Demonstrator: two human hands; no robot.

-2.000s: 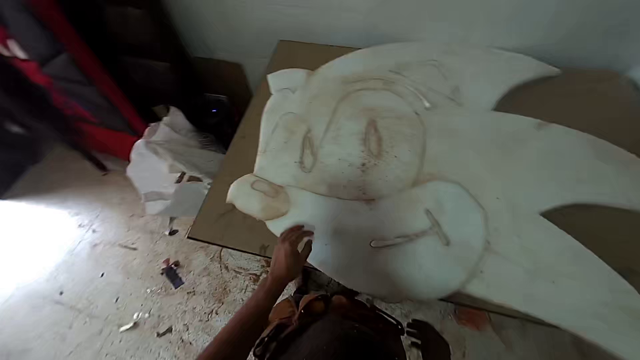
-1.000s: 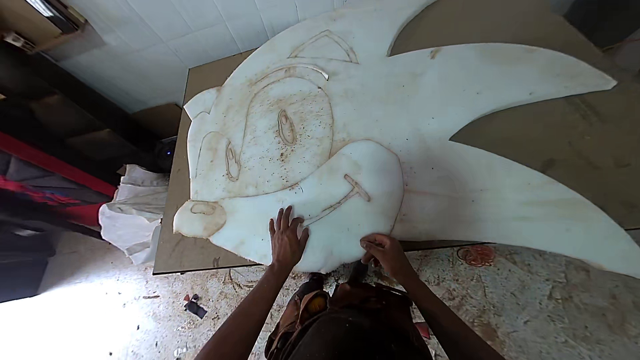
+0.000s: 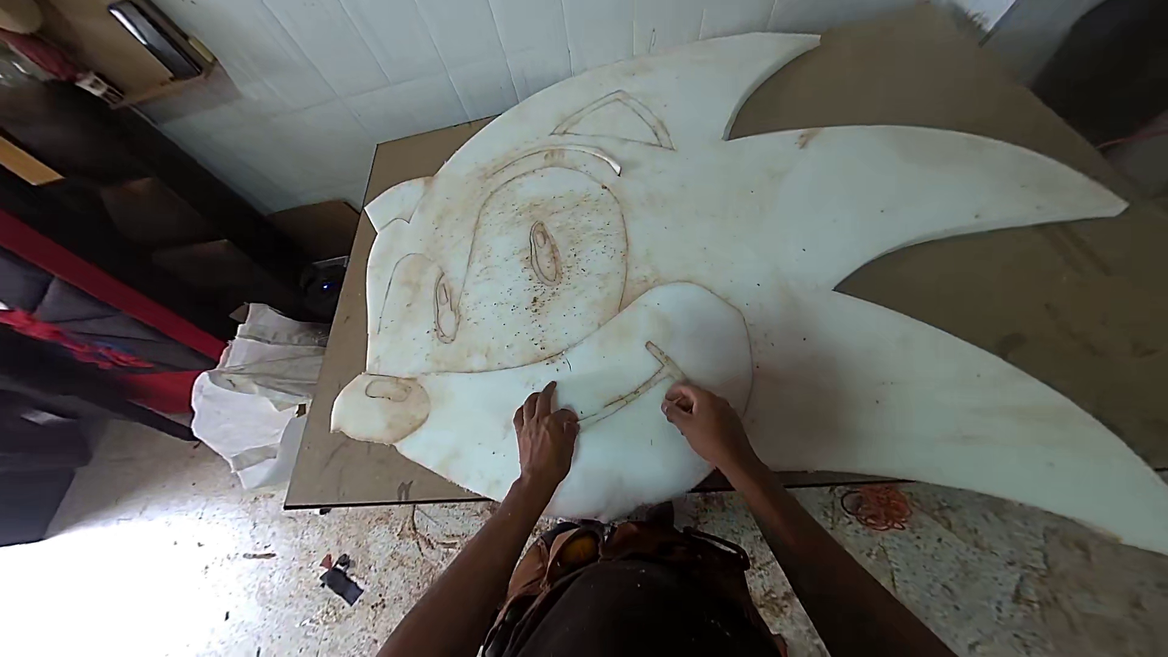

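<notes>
A big white foam cutout of a spiky cartoon head (image 3: pixel 803 237) lies on a brown table (image 3: pixel 342 465). Its surface has outlined eyes, a nose piece (image 3: pixel 379 408) at the left tip and a narrow mouth piece (image 3: pixel 643 388) on the rounded muzzle. My left hand (image 3: pixel 546 436) rests on the muzzle at the left end of the mouth line, fingers apart. At the right end of the mouth, the fingers of my right hand (image 3: pixel 701 420) are bent together against the foam; whether they pinch anything is hidden.
A white wall (image 3: pixel 438 55) runs behind the table. White sheeting (image 3: pixel 260 392) hangs at the table's left side, near a red and black padded item (image 3: pixel 109 328). On the littered floor are a dark scrap (image 3: pixel 341 584) and an orange-red coil of cord (image 3: pixel 878 506).
Only my left hand showed at first; my right hand then appeared at the muzzle's lower edge and is now up beside the mouth's right end. The view has shifted a lot.
</notes>
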